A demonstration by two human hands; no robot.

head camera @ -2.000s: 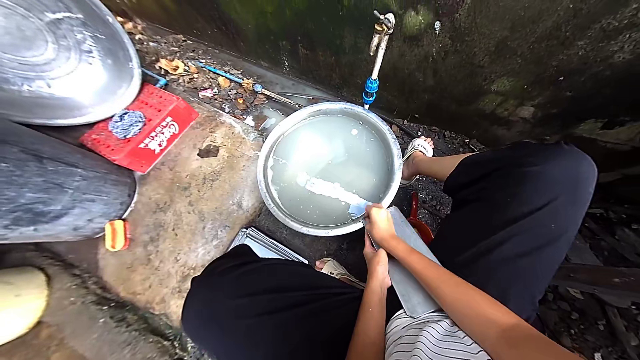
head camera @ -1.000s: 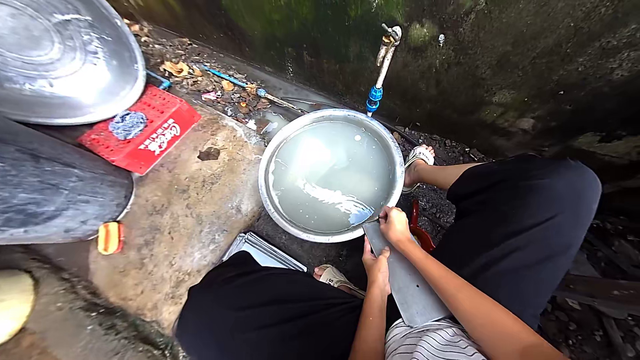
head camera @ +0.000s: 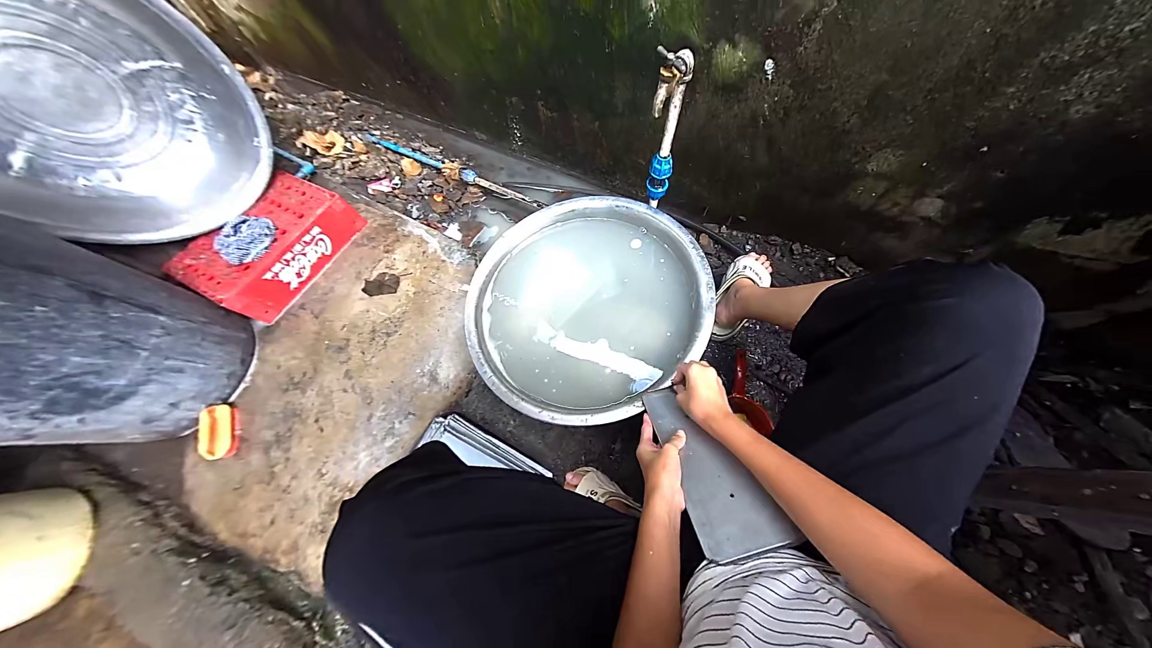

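Observation:
A long grey flat panel (head camera: 720, 486) slopes from the near rim of a round metal basin (head camera: 481, 351) to my striped shirt. My left hand (head camera: 661, 459) grips its left edge, with the thumb on top. My right hand (head camera: 702, 391) is at the panel's far end beside the basin rim; its fingers are curled, and what they hold is hidden. Cloudy water (head camera: 585, 306) fills the basin, and a small pale-blue thing (head camera: 642, 384) shows at the water's near edge.
Behind the basin a tap (head camera: 670, 99) rises by a mossy wall. Flat metal trays (head camera: 486, 445) lie by my left knee. A red plastic crate (head camera: 270, 279) with a scrubbing pad (head camera: 245, 239), large metal vessels and a sponge (head camera: 217, 432) are at left. A red-handled dipper (head camera: 751, 409) sits right.
My right hand was over the basin's near edge with the pale-blue thing two seconds ago; it has since drawn back to the panel's far end.

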